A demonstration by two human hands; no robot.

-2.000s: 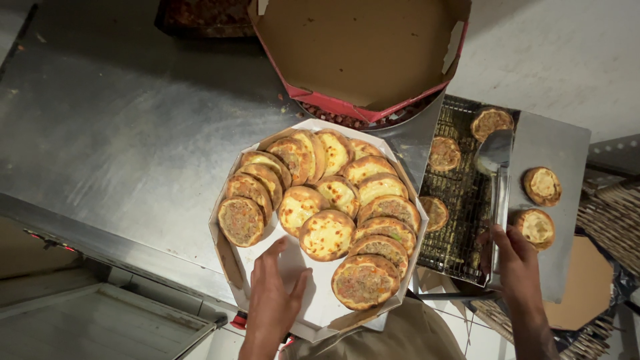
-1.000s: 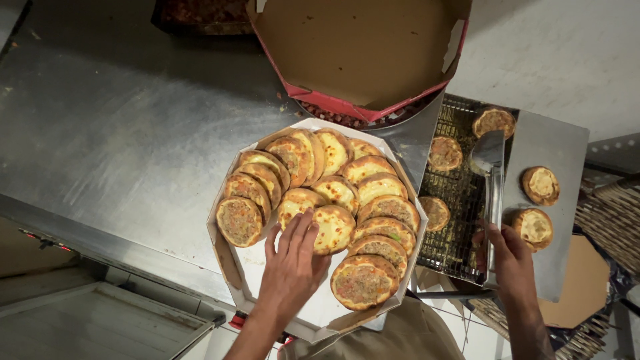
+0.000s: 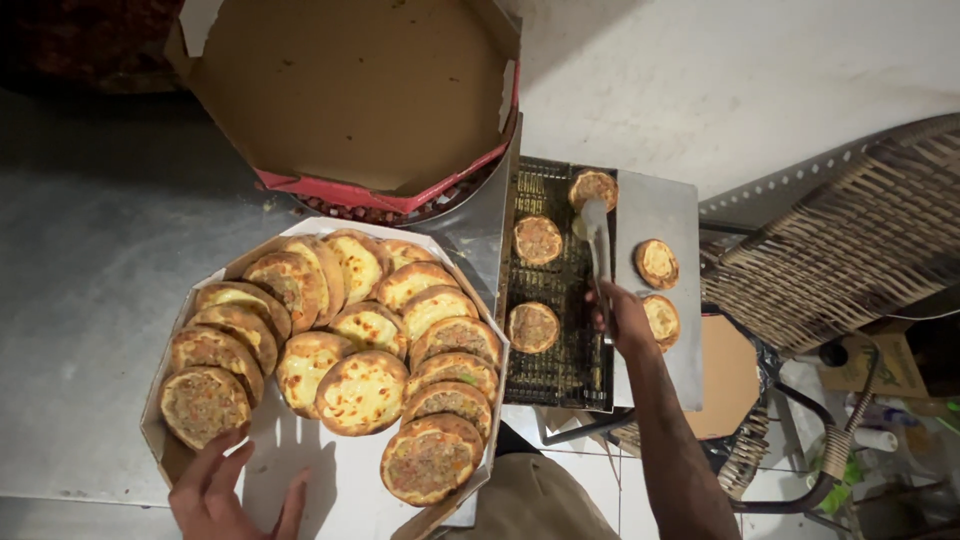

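An octagonal cardboard pizza box [image 3: 480, 341] holds rows of small round open pies, some meat-topped, some cheese-topped [image 3: 362, 393]. My left hand [image 3: 229, 491] is at the box's lower left, fingers spread, its fingertips beside a meat-topped pie [image 3: 205, 407]; whether they touch it is unclear. My right hand [image 3: 622, 319] grips the handle of a metal spatula or tongs [image 3: 596, 232] over the dark wire conveyor [image 3: 559, 375]. Meat-topped pies [image 3: 538, 240] lie on the conveyor, one near the tool's tip. Two cheese-topped pies [image 3: 657, 264] sit on the metal plate to the right.
An open box with a red edge [image 3: 337, 187] stands behind, above a round pan of chopped reddish food [image 3: 457, 196]. The steel counter [image 3: 82, 322] extends left. A woven chair [image 3: 832, 240] and cardboard [image 3: 724, 375] are at the right.
My left hand has moved off the cheese-topped pies to the box's lower left. My right hand with the metal tool has moved up along the conveyor. The view has shifted.
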